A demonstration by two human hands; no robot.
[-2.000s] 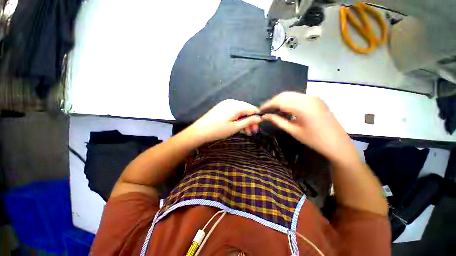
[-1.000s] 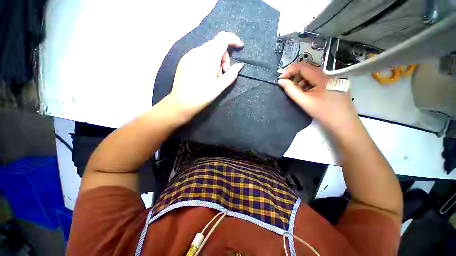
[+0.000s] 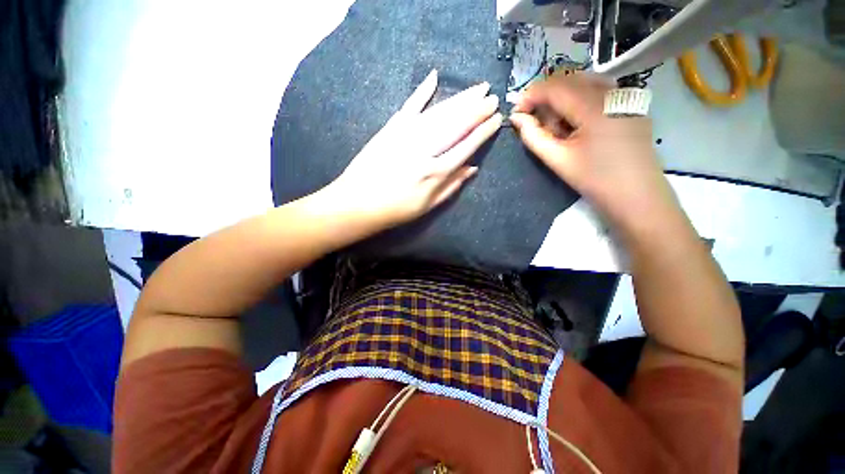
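The large dark garment panel (image 3: 343, 111) lies on the white table, its curved edge to the left. My left hand (image 3: 422, 153) lies flat on the panel with fingers spread, covering most of the narrow strip. My right hand (image 3: 574, 130) has thumb and index finger pinched at the strip's right end, at the panel's right edge near the needle area. The strip itself is mostly hidden under my fingers.
The sewing machine head (image 3: 686, 37) reaches in from the upper right. Orange-handled scissors (image 3: 718, 88) lie right of it. The white table (image 3: 176, 102) extends left. A ribbed white cylinder (image 3: 627, 102) shows over my right hand. Blue bins (image 3: 69, 361) stand at lower left.
Both hands moved from the table's front edge up onto the panel. Since the last earlier frame, my left hand has flattened and slid right over the strip; my right hand still pinches its right end.
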